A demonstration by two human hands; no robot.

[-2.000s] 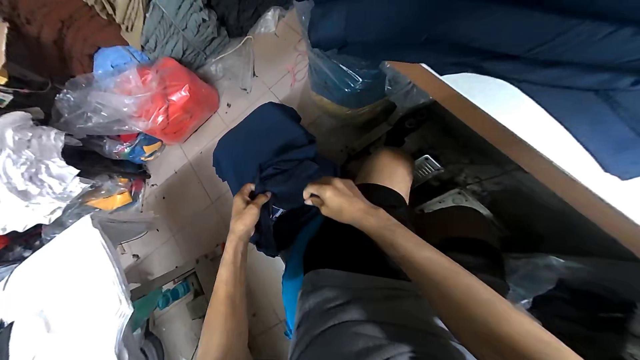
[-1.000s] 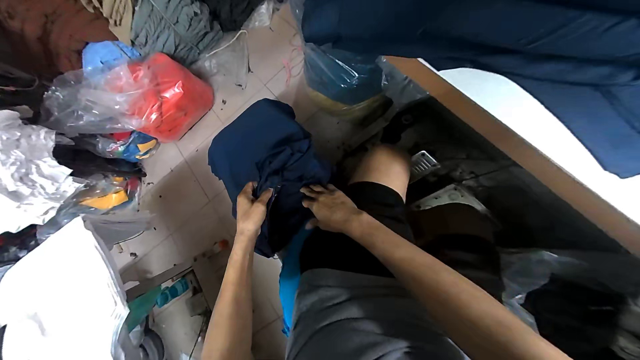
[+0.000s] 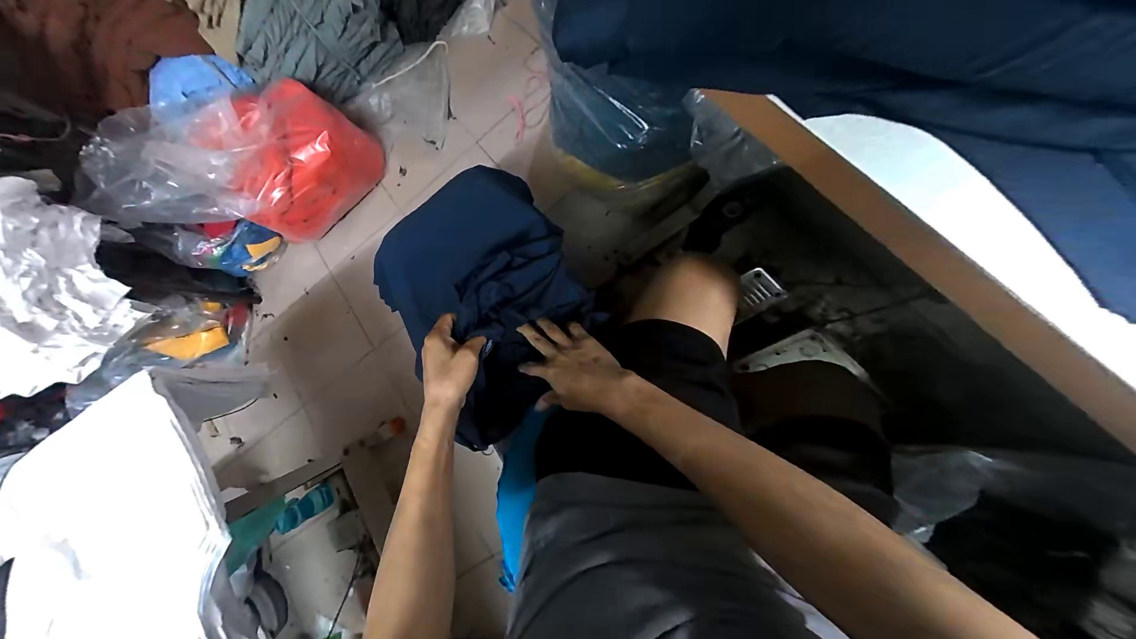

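A bunched pile of navy blue fabric [image 3: 470, 240] lies in front of my lap, beside my bare knee. At its near left part, my left hand [image 3: 451, 359] pinches a fold of the cloth between thumb and fingers. My right hand [image 3: 572, 366] rests on the cloth to the right, its fingers spread and none of them visibly closed on it. Bright blue cloth [image 3: 519, 497] hangs below the pile, next to my shorts. What supports the pile is hidden.
A table edge [image 3: 923, 240] runs along the right, with navy fabric [image 3: 852, 53] over it. On the tiled floor at left are a red plastic-wrapped bundle [image 3: 311, 160] and other bags. A white stack [image 3: 106, 524] stands at lower left. A metal pedal [image 3: 799, 351] is under the table.
Two seconds ago my right hand had its fingers closed at the cloth; now they are spread flat over it. My left hand stays at the cloth's near left part.
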